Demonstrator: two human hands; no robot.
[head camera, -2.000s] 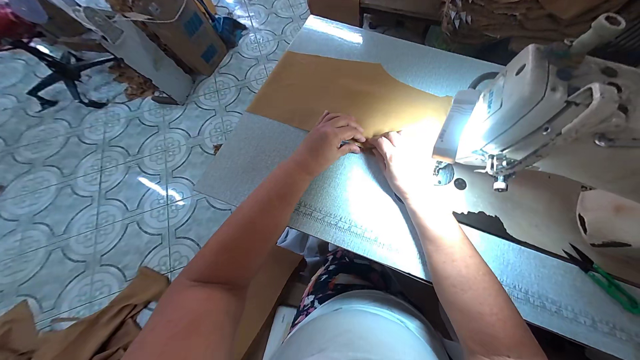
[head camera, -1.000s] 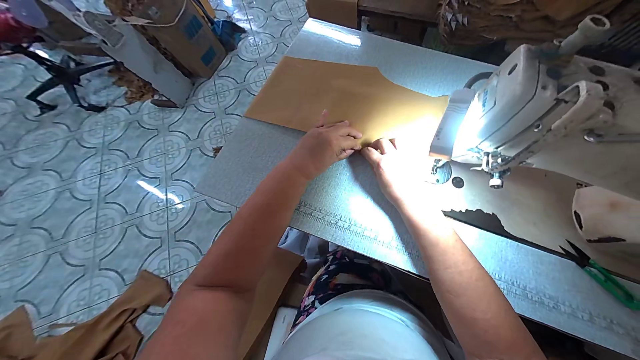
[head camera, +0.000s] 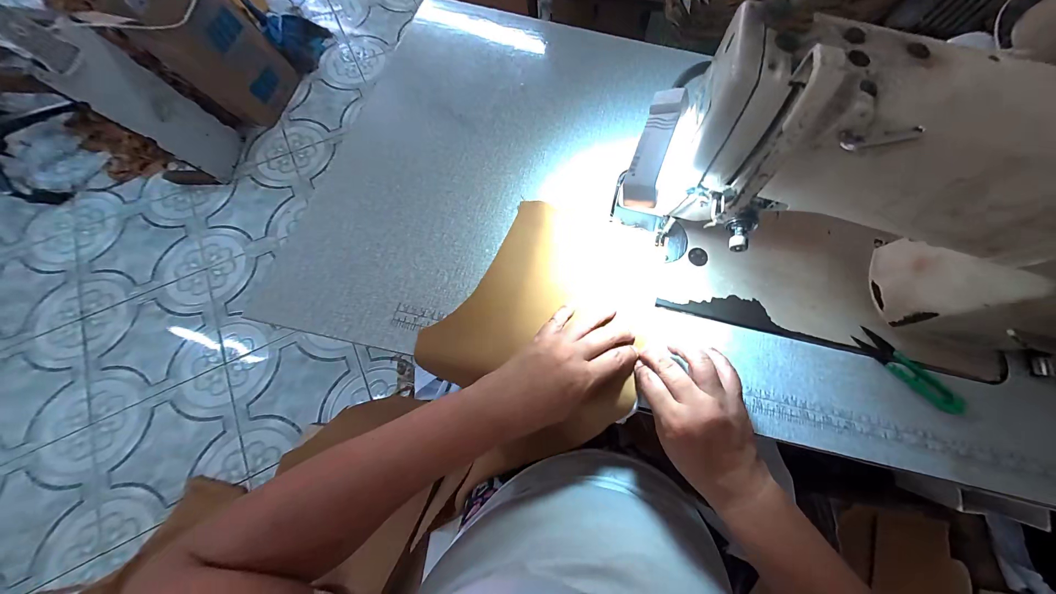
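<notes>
A tan fabric piece (head camera: 495, 309) lies on the grey sewing table near its front edge, part of it hanging over toward my lap. My left hand (head camera: 587, 355) rests on the fabric with fingers bent. Beside it, my right hand (head camera: 689, 388) has its fingertips at the fabric's right edge; whether they pinch it is not clear. Up and to the right of both hands is the needle area of a sewing machine (head camera: 924, 165), with a bright lamp washing out the fabric's upper part.
Green-handled thread snips (head camera: 920, 379) lie on the table (head camera: 396, 173) at the right. A cardboard box (head camera: 247, 74) stands on the tiled floor at the upper left. More brown fabric (head camera: 363, 425) lies at the lower left, below the table's edge.
The tan fabric, earlier spread across the far left of the table, is now near the front edge and turned. Both hands have come closer to my body with it.
</notes>
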